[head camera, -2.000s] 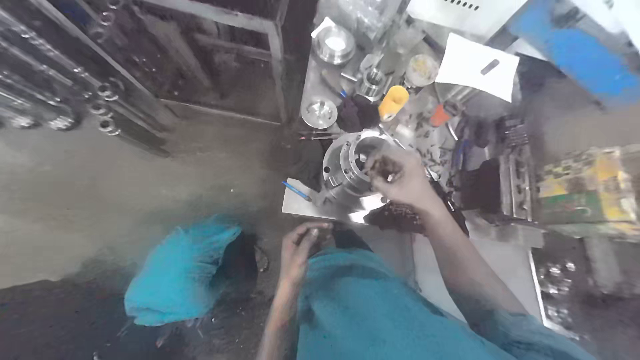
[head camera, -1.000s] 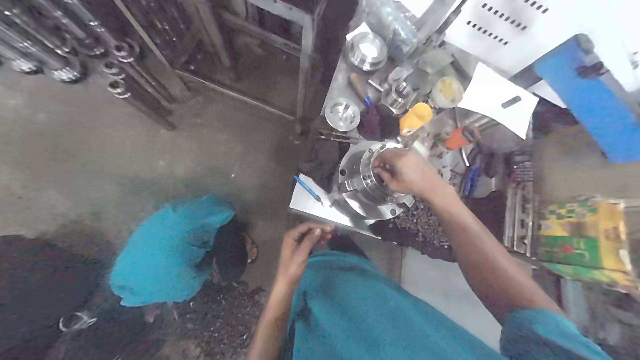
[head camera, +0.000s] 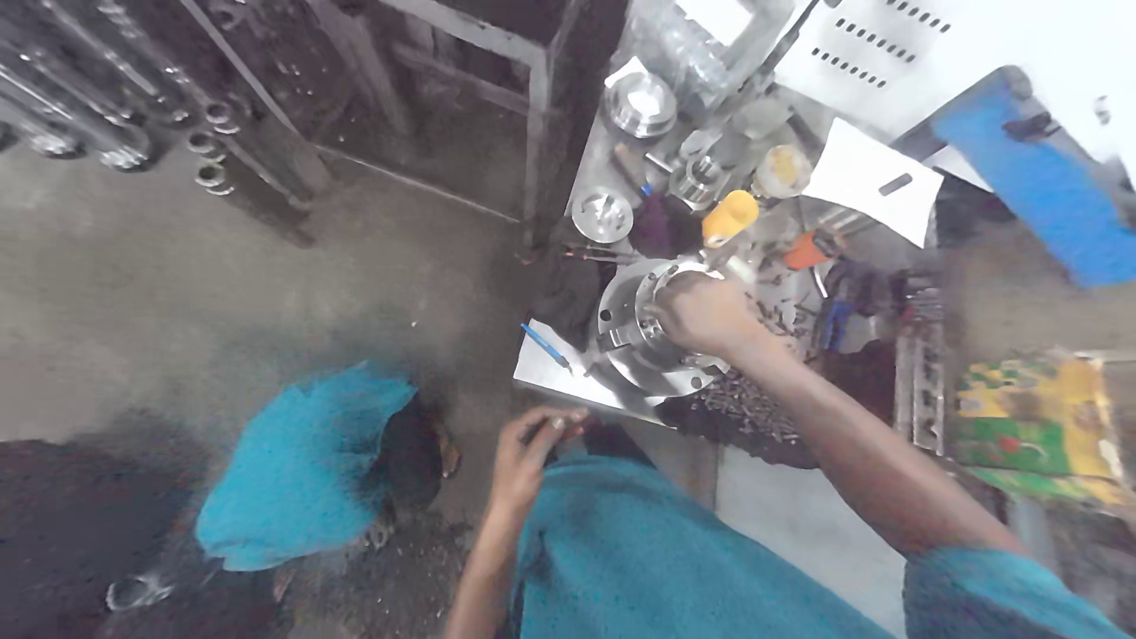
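My right hand (head camera: 706, 311) reaches over a round flanged metal part (head camera: 635, 342) with holes in its rim; the fingertips are hidden behind the hand, so what they touch or hold does not show. My left hand (head camera: 537, 435) is at the bench's front edge, fingers curled around a small dark object, too small to name. Beside the flanged part lies a paper sheet (head camera: 568, 373) with a blue pen (head camera: 546, 346) on it. A pile of small screws or pins (head camera: 750, 408) lies at the flanged part's right.
A yellow cup (head camera: 730, 217), a metal dish (head camera: 603, 214), a round metal part (head camera: 640, 104) and an orange-handled tool (head camera: 806, 251) lie behind the flanged part. A person in a teal shirt (head camera: 302, 470) is low on the floor at left. Metal shafts (head camera: 80, 98) stand at upper left.
My right hand, raised a little over the flanged part two seconds ago, is now down at its centre. My left hand has stayed near the bench edge. The view has shifted somewhat.
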